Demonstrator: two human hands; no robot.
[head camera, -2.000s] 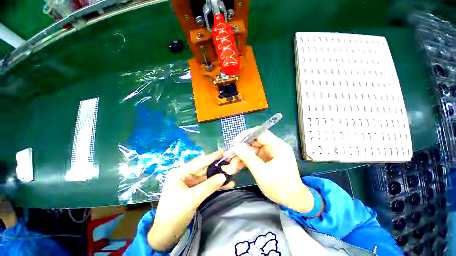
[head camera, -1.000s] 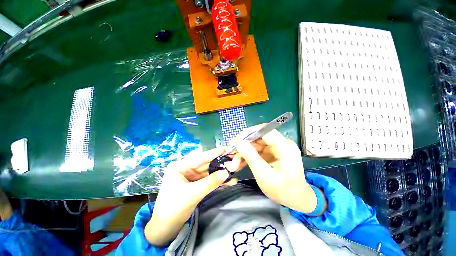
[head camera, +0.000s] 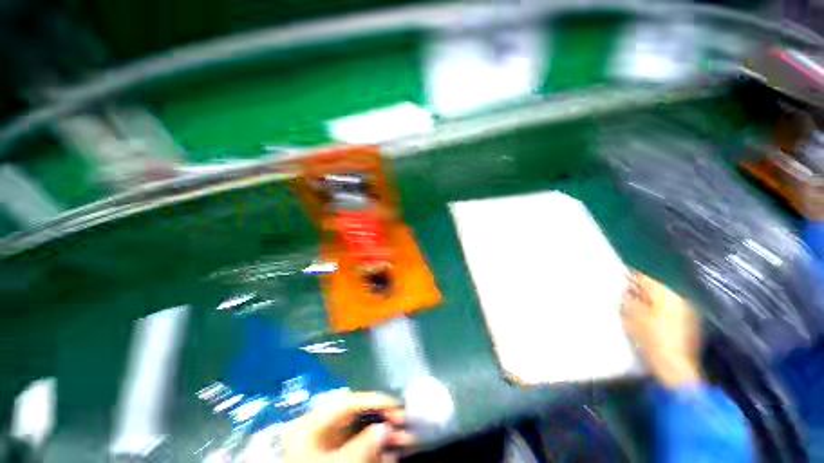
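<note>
The frame is strongly blurred. My left hand (head camera: 348, 429) is at the bottom, near the bench's front edge, with its fingers closed around a dark round housing (head camera: 369, 420). My right hand (head camera: 664, 327) is at the right edge of the white parts tray (head camera: 547, 285); whether it holds the tweezers cannot be made out. The press fixture (head camera: 384, 298) stands left of the tray, with its red handle (head camera: 361, 237) above a small black nest (head camera: 378, 281).
A gridded strip (head camera: 397, 353) lies in front of the fixture. A blue patch (head camera: 266, 357) with shiny film lies left. A longer strip (head camera: 152, 380) and white card (head camera: 34, 411) lie far left. Clear plastic trays (head camera: 714, 235) are right. A rail (head camera: 542, 116) runs behind.
The view has swung up and to the right and blurred. My right hand has left the housing and moved right to the tray's edge. My left hand still holds the housing, lower in view.
</note>
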